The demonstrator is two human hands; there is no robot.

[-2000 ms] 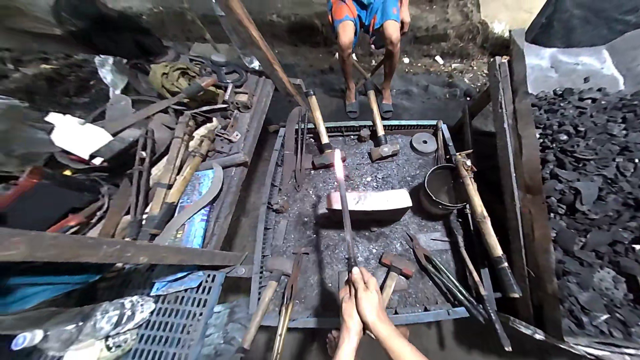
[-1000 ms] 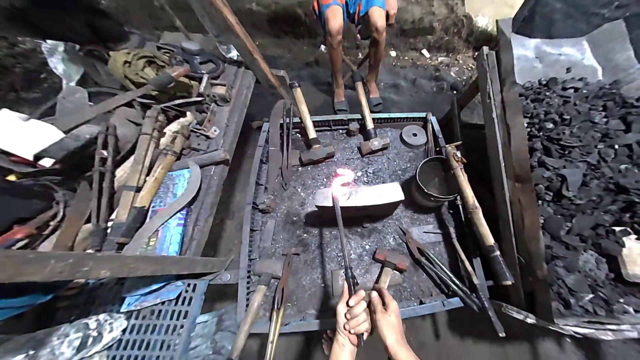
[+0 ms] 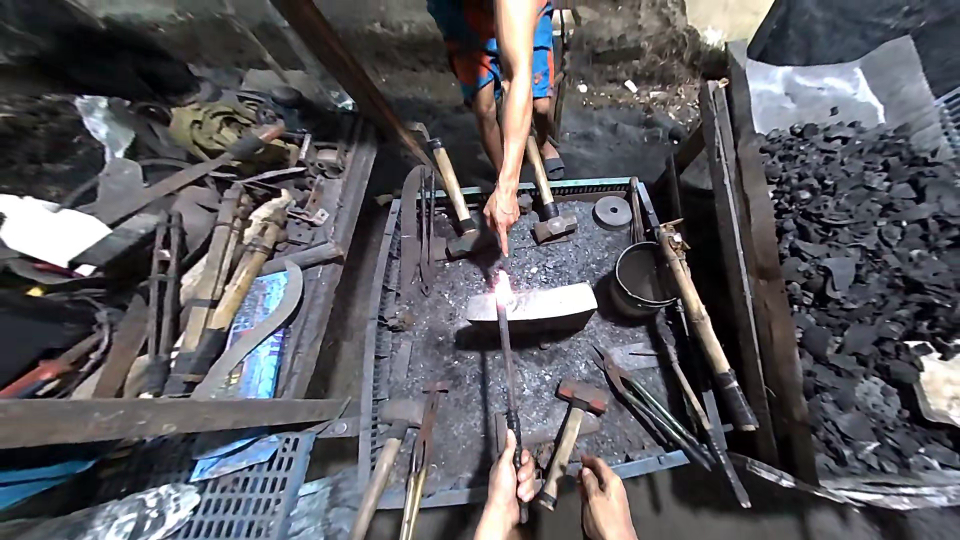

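My left hand (image 3: pixel 511 480) is closed around the lower end of a long dark metal rod (image 3: pixel 508 360). The rod's far end glows white-pink and lies on the left part of a pale-topped steel anvil block (image 3: pixel 551 302). My right hand (image 3: pixel 602 495), off the rod, has its fingers partly curled and appears to hold nothing; it is just right of the handle end of a hammer with a reddish head (image 3: pixel 582 396). From the far side, a co-worker's hand (image 3: pixel 502 214) reaches down with one finger pointing at the glowing end.
The grit-filled metal tray (image 3: pixel 450 360) also holds sledgehammers (image 3: pixel 555 227), tongs (image 3: pixel 652 412), a round disc (image 3: pixel 613 212) and a bucket (image 3: pixel 643 277). Tools and a curved blade (image 3: pixel 259 337) cover the left bench. Charcoal (image 3: pixel 847 300) fills the right bin. A slanting wooden post (image 3: pixel 352 82) stands beyond.
My right hand has let go of the rod and moved right. The co-worker, seated before, now leans in with an arm extended. The glowing end, above the block two seconds ago, now rests on it.
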